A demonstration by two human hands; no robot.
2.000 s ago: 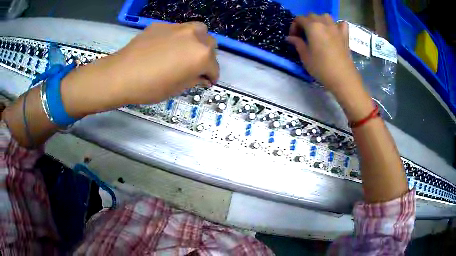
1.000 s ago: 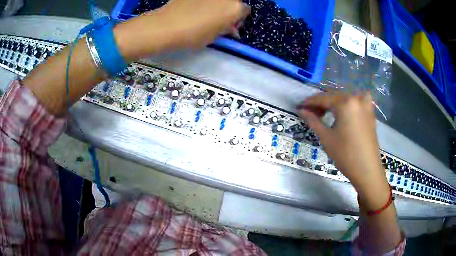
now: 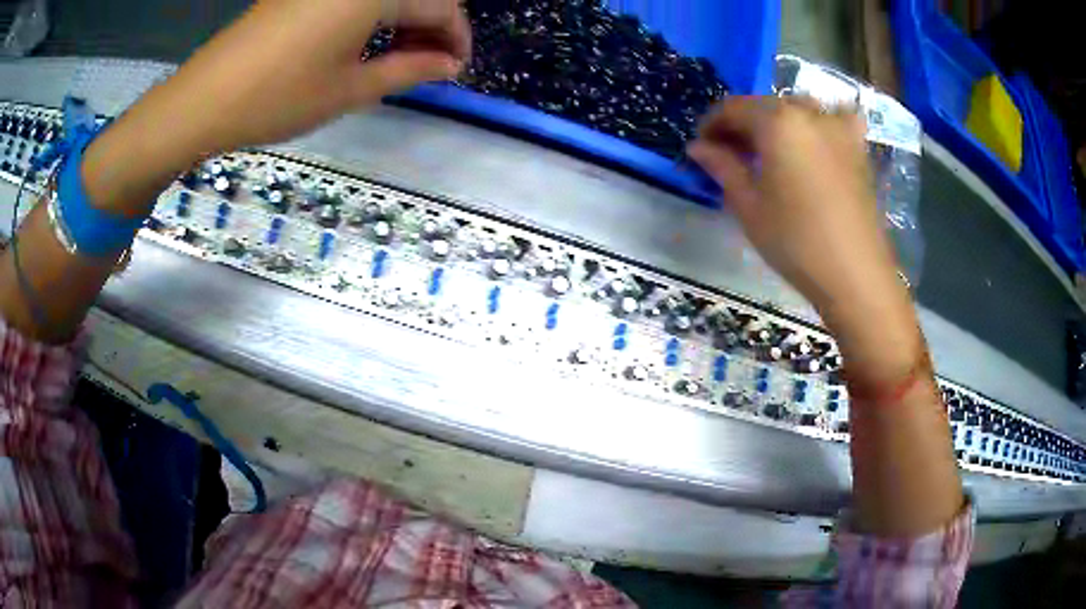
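Observation:
A long row of white circuit boards (image 3: 465, 286) crosses the view, with round pale-topped cans along the far side and blue parts mid-board. Beyond it a blue bin (image 3: 560, 117) holds a heap of small black capacitors (image 3: 584, 60). My left hand (image 3: 411, 42), with a blue strap on its wrist, is over the bin's left end, fingers bent together. My right hand (image 3: 780, 149) is at the bin's near right corner, thumb and fingertips close together. Whether either hand holds a capacitor is too blurred to tell.
A smooth metal rail (image 3: 393, 381) runs along the near side of the boards, with a worn pale ledge (image 3: 393, 458) nearer me. A clear labelled bag (image 3: 896, 179) lies right of the blue bin. Another blue bin (image 3: 953, 71) with something yellow stands at the far right.
My left hand has moved left from the middle of the bin. My right hand has moved up from the boards to the bin's corner. The boards appear shifted slightly in view.

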